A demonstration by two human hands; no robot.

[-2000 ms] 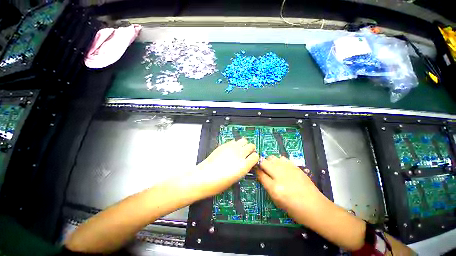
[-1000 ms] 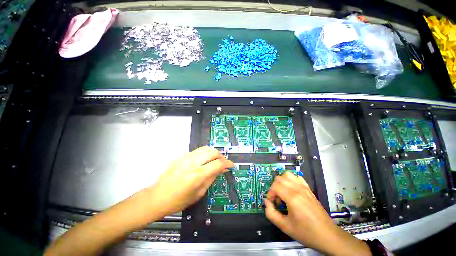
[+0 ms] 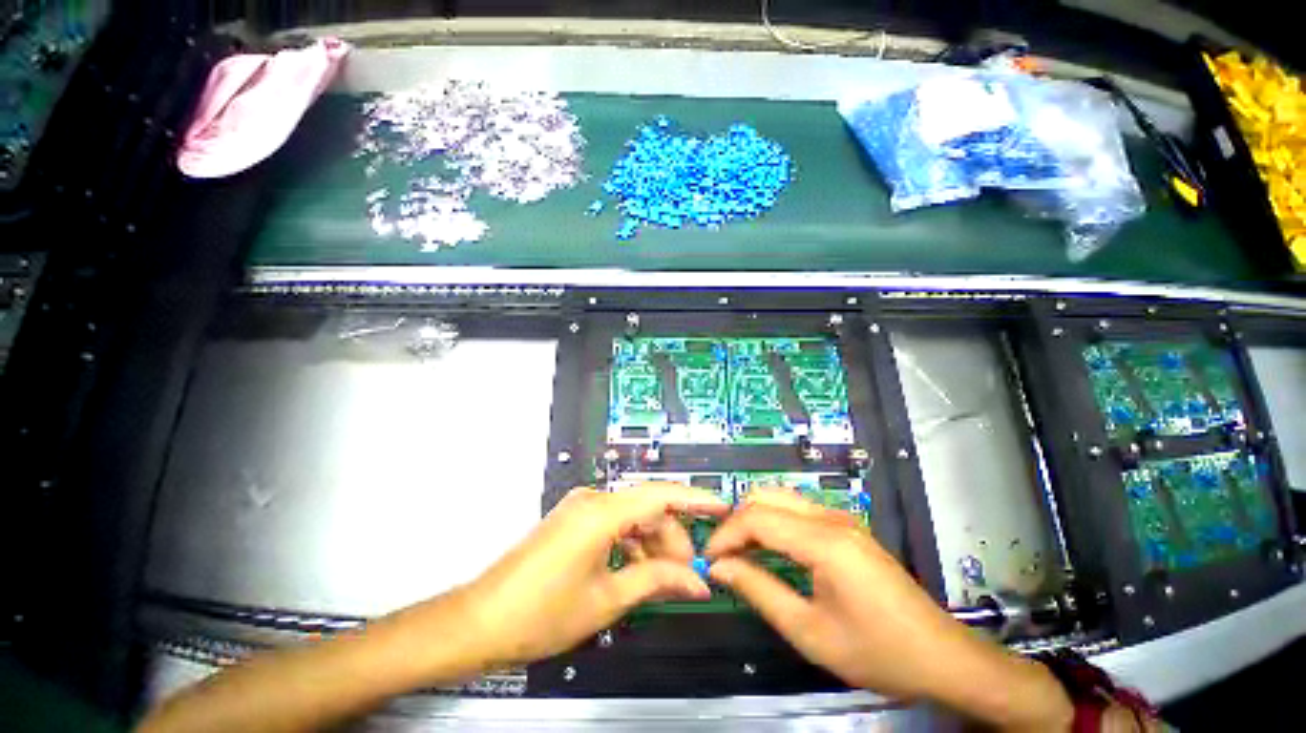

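Note:
A black carrier frame [image 3: 576, 415] with green circuit boards [image 3: 666, 384] lies in front of me. My left hand [image 3: 573, 573] and my right hand [image 3: 824, 573], both bare, meet over its near boards. A small blue component [image 3: 700, 567] shows between the fingertips of both hands; which hand bears it is hard to tell. The fingers hide much of the near boards. A red band [image 3: 1096, 705] is on my right wrist.
Behind the conveyor rail [image 3: 430, 279] are a pink cloth [image 3: 258, 108], a white component pile [image 3: 494, 136], a blue pile [image 3: 702, 175], a clear bag [image 3: 988, 143] and yellow components [image 3: 1268, 129]. Another loaded carrier [image 3: 1067, 473] stands right.
Both hands were at the frame's middle, then apart over the near boards; now they have come together there, with a blue component showing between the fingertips. The view has shifted slightly.

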